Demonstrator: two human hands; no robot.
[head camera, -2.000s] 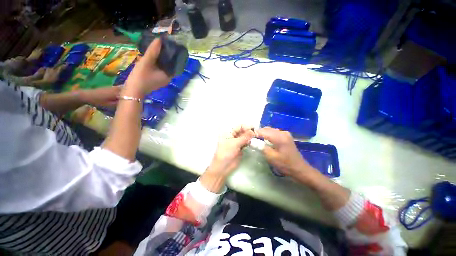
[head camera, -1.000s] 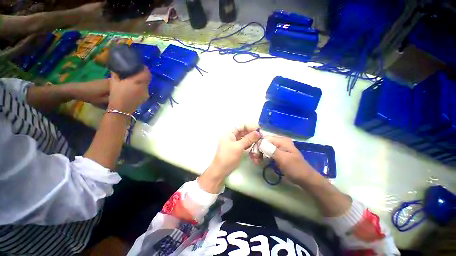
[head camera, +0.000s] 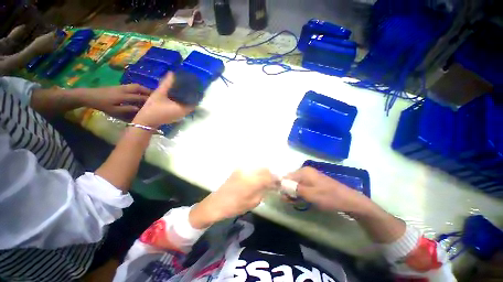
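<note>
My left hand (head camera: 242, 190) is blurred, its fingers pinched close to my right fingertips. My right hand (head camera: 314, 187) has a white wrap on a finger. Both hands appear pinched on a thin blue cord (head camera: 301, 207), which shows as a short curve below my right hand; at the fingertips it is blurred and hidden. A glossy blue case (head camera: 356, 178) lies partly under my right hand and looks recessed. Two more blue cases, the farther (head camera: 326, 112) and the nearer (head camera: 320, 139), lie end to end behind it.
A neighbour's hand (head camera: 160, 107) holds a dark bottle (head camera: 186, 88) over blue cases at left. Stacked blue cases (head camera: 441, 129) and a cord bundle (head camera: 397, 38) are at right. Dark bottles (head camera: 224, 17) and more cases (head camera: 330, 55) are at the back. Another blue item (head camera: 481, 236) lies near right.
My hands have moved lower and nearer to me; my left forearm is flatter. The cord loop below my right hand shows less. The neighbour's bottle has moved right.
</note>
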